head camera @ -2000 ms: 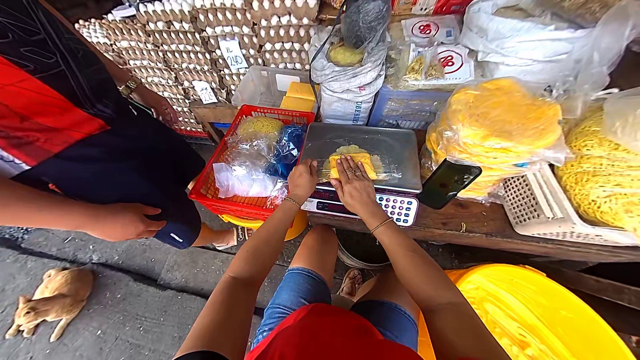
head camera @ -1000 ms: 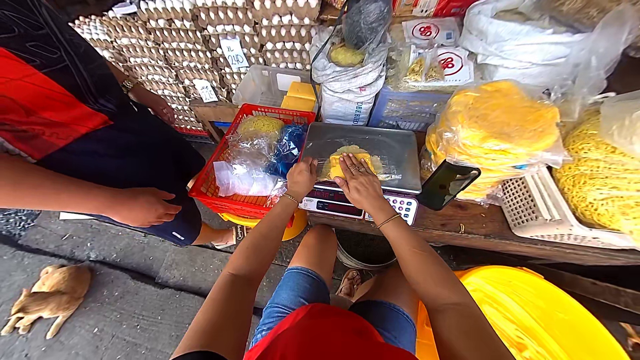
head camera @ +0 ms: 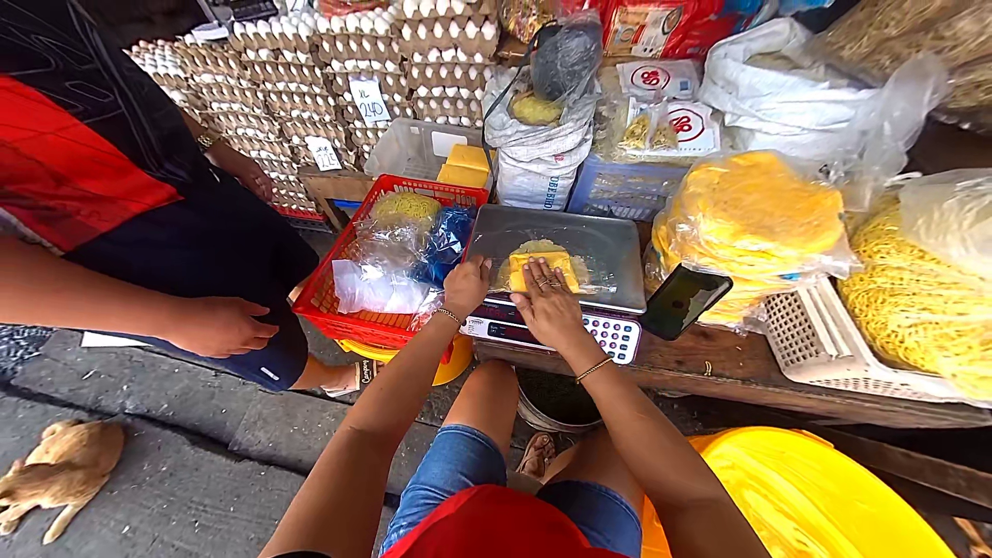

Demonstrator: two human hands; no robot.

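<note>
A yellow folded stack of wrappers (head camera: 575, 273), with clear plastic and a paler yellow piece around it, lies on the metal pan (head camera: 612, 232) of a digital scale (head camera: 504, 328). My right hand (head camera: 552, 298) rests with spread fingers on the yellow stack. At the pan's left front edge, my left hand (head camera: 467, 285) has its fingers curled together near the plastic; whether it pinches the film is too small to tell.
Left of the scale, a red plastic basket (head camera: 329, 263) holds bagged noodles and plastic bags. A phone (head camera: 686, 301) leans at the right. Beyond are bagged yellow wrappers (head camera: 756, 205) and egg trays (head camera: 449, 74). A person (head camera: 225, 329) stands at left; a dog or cat (head camera: 70, 465) lies there.
My right hand still lies on the yellow stack and my left hand stays at the pan's edge. The other person's lowered hand has shifted slightly.
</note>
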